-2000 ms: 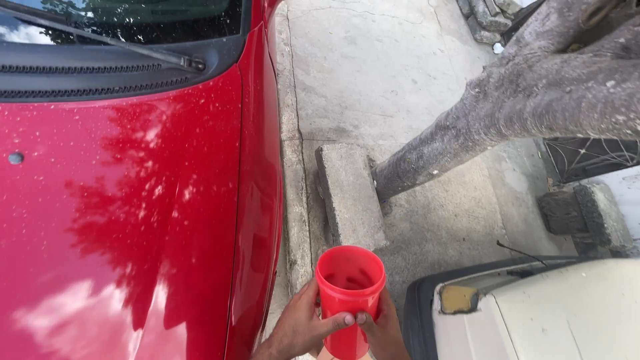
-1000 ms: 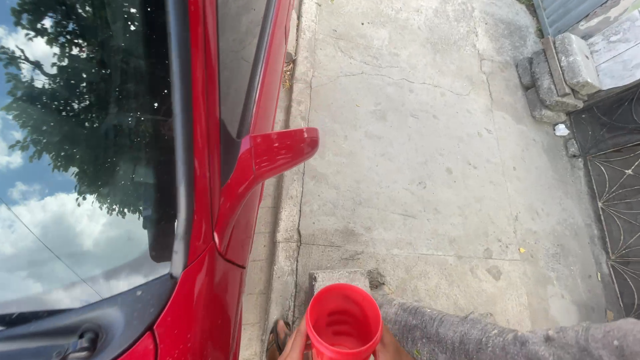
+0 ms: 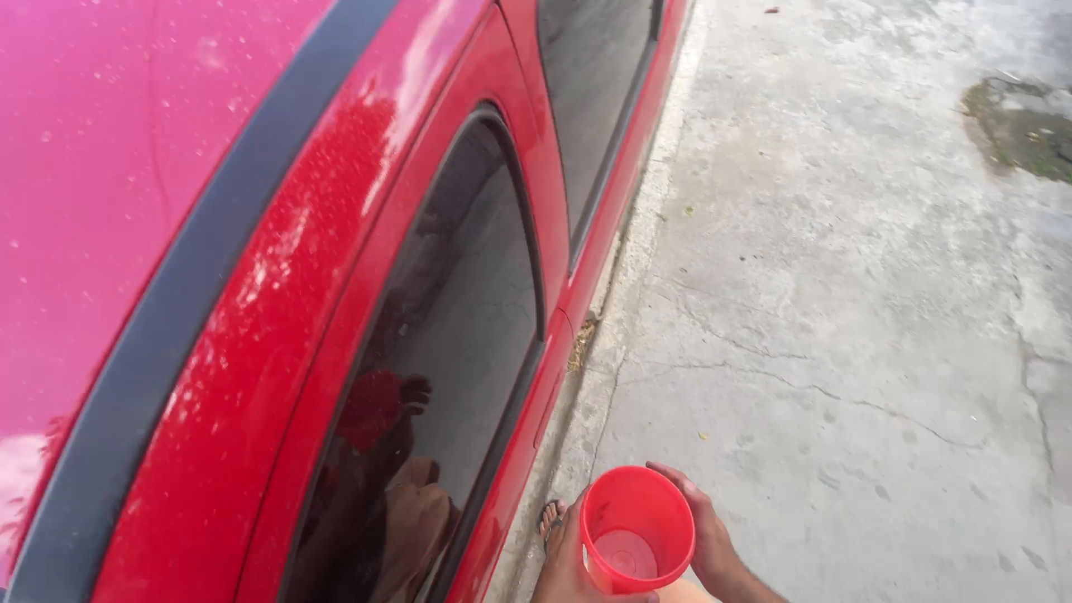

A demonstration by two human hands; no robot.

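A red plastic cup, round and open-topped, is held at the bottom of the head view, with its inside and bottom showing. My left hand wraps its left side, and a fingertip shows at the lower rim. Around the right side curves my right hand, its fingers against the outer wall near the rim. Both hands are partly hidden by the cup or cut off by the frame. To the left stands a red car, whose side window reflects a person and a red shape.
The car's roof, with a dark strip, fills the left. A low concrete curb edge runs along the car. Cracked concrete paving spreads right, with a dark broken patch. A sandalled foot shows beside my left hand.
The view has moved along the car from the hood, past the side mirror, to the side windows. Both hands still hold the red cup. The tree trunk seen earlier is out of view.
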